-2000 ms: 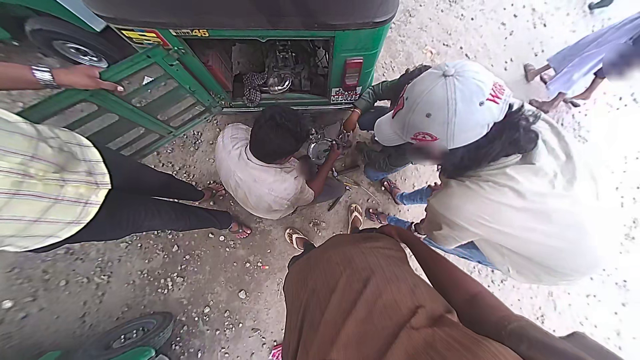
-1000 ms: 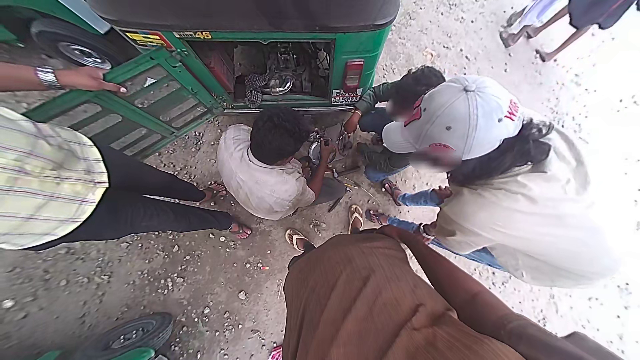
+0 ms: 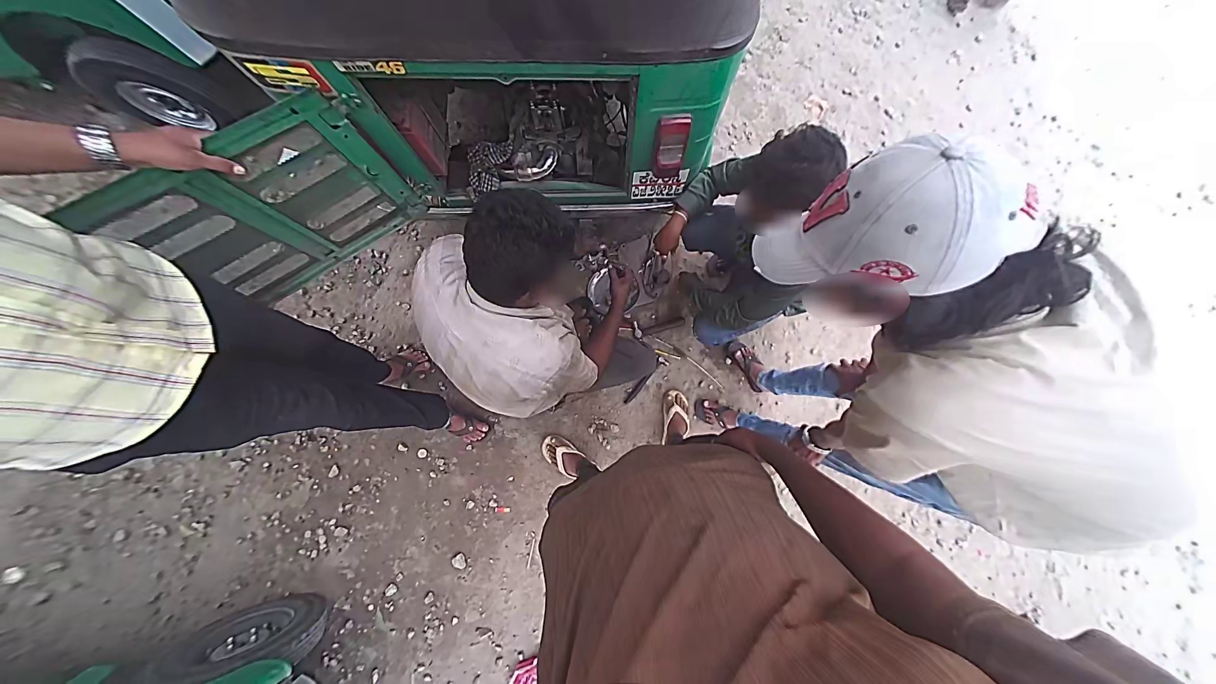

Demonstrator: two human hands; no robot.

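Observation:
My right forearm [image 3: 836,513] runs along my brown shirt [image 3: 684,570]; the hand at its end is hidden in front of the shirt. My left hand is out of view. Ahead, a crouching co-worker [image 3: 503,323] in a pale shirt has a hand at a round metal part [image 3: 600,288] on the ground. Beside it lies another metal assembly [image 3: 654,273], near the hand of a person in dark green sleeves [image 3: 708,190]. Hand tools [image 3: 665,350] are scattered close by. Behind them, the engine bay [image 3: 579,123] of a green auto rickshaw stands uncovered, a checked cloth [image 3: 486,166] inside.
At the left, a standing person [image 3: 85,342] has a hand on the rickshaw's green slatted panel [image 3: 256,199]. A person in a white cap [image 3: 912,218] leans in at the right. My sandalled feet [image 3: 565,456] are on gravelly ground. Wheels show at upper left [image 3: 152,95] and lower left [image 3: 252,636].
The passer-by at the upper right has moved up, nearly out of view. The head of the person in green sleeves now shows more clearly beside the white cap.

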